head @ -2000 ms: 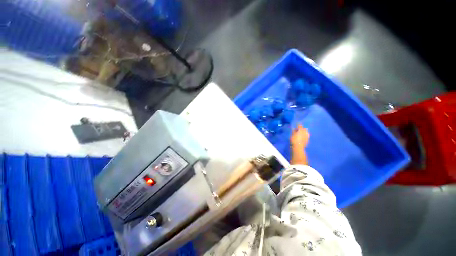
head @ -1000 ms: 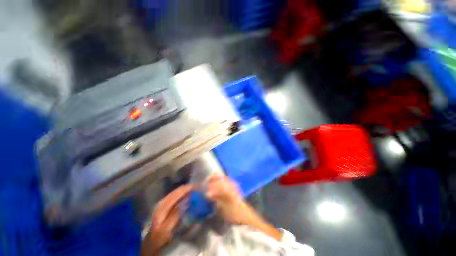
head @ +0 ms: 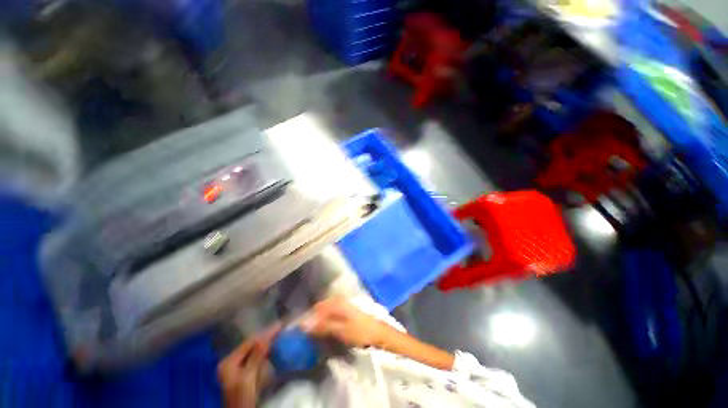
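Note:
My left hand point(head: 244, 368) and my right hand point(head: 339, 320) hold a bagged blue item point(head: 294, 349) between them, in front of my body and below the sealer's front edge. The picture is blurred, and the clear film hardly shows. The heat sealer point(head: 191, 171) is a grey-green box with a red lit switch and a silver knob. Its long sealing jaws point(head: 263, 255) run along the front edge above my hands. The blue supply tray point(head: 391, 247) is to the right of the sealer, with some blue items point(head: 371, 165) at its far end.
A pale metal worktable point(head: 311, 155) joins the sealer's right side. A red plastic stool point(head: 531, 235) stands right of the tray. Another red stool point(head: 431, 56) and a blue crate point(head: 351, 28) are farther back. Blue crates point(head: 24, 303) are at the left. Blurred red and blue things are at the upper right.
My right hand was in the supply tray, then came back to my left hand at the blue item. Since then both hands have shifted slightly left and down. The view has turned right.

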